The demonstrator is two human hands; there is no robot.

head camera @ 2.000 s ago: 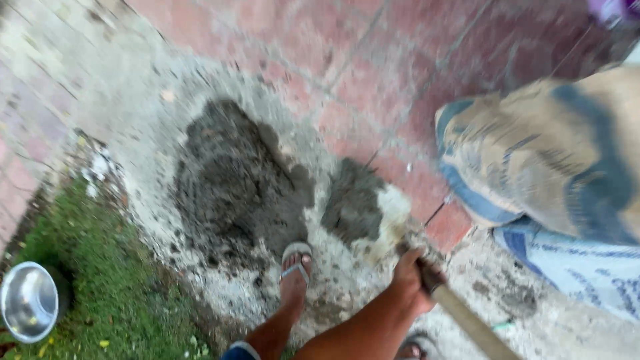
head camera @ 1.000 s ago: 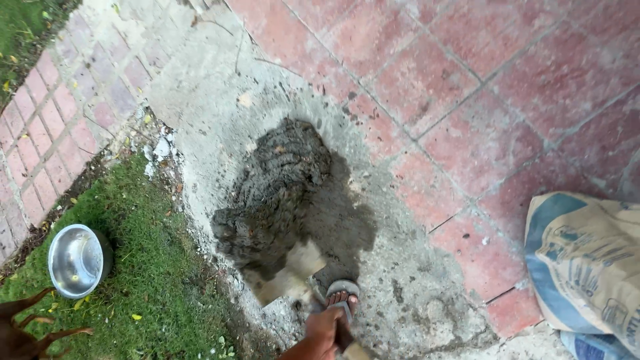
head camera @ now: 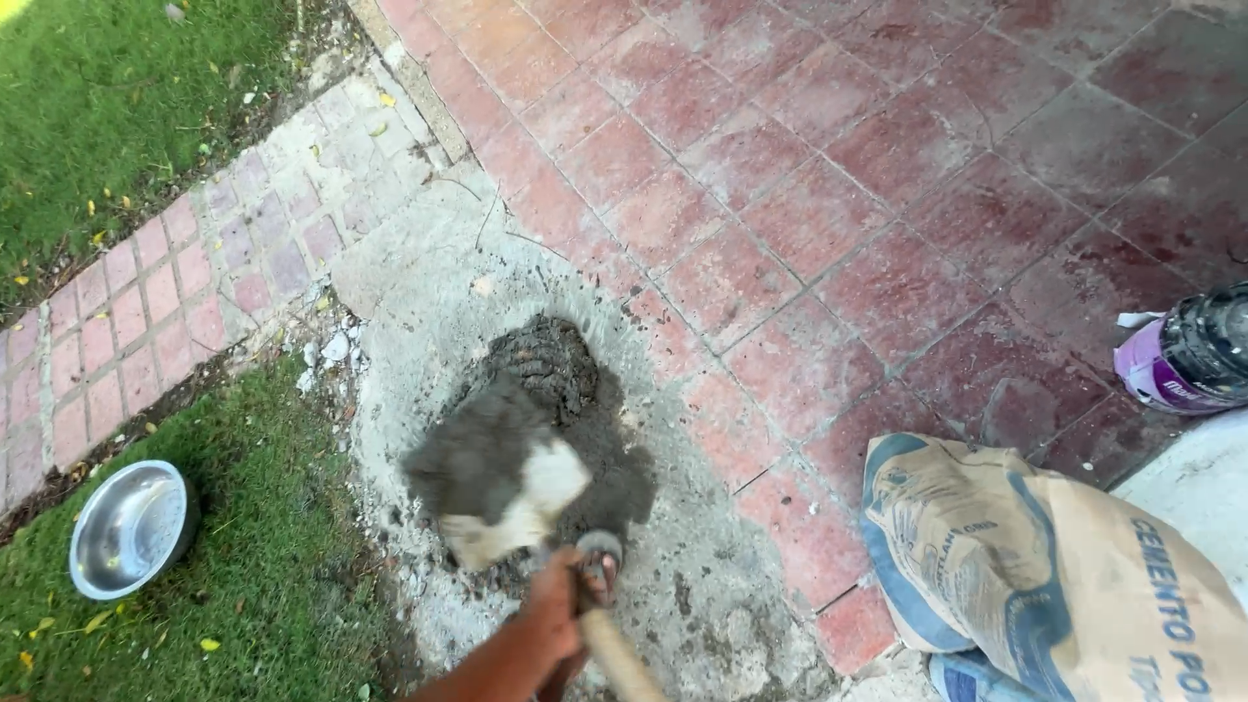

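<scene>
My left hand (head camera: pixel 556 604) grips the shaft of a shovel low down, close to the blade. The wooden handle (head camera: pixel 619 655) runs from it to the bottom edge of the view. Wet grey mortar, blurred, lies on the pale shovel blade (head camera: pixel 554 480), which is over the near left part of the mortar pile (head camera: pixel 551 366). More wet mortar spreads to the right of the blade on the rough concrete. A foot in a sandal (head camera: pixel 602 558) is just beside my hand. My right hand is out of view.
A metal bowl (head camera: pixel 132 529) sits on the grass at left. At lower right lies a paper cement bag (head camera: pixel 1063 565), with a purple-labelled container (head camera: pixel 1175 361) above it. Red tiles (head camera: pixel 770 283) border the concrete; a brick path (head camera: pixel 146 302) crosses the upper left.
The shovel blade has moved from the right of the pile to its near left part. One second ago it looked mostly bare; now mortar covers much of it. The view has shifted.
</scene>
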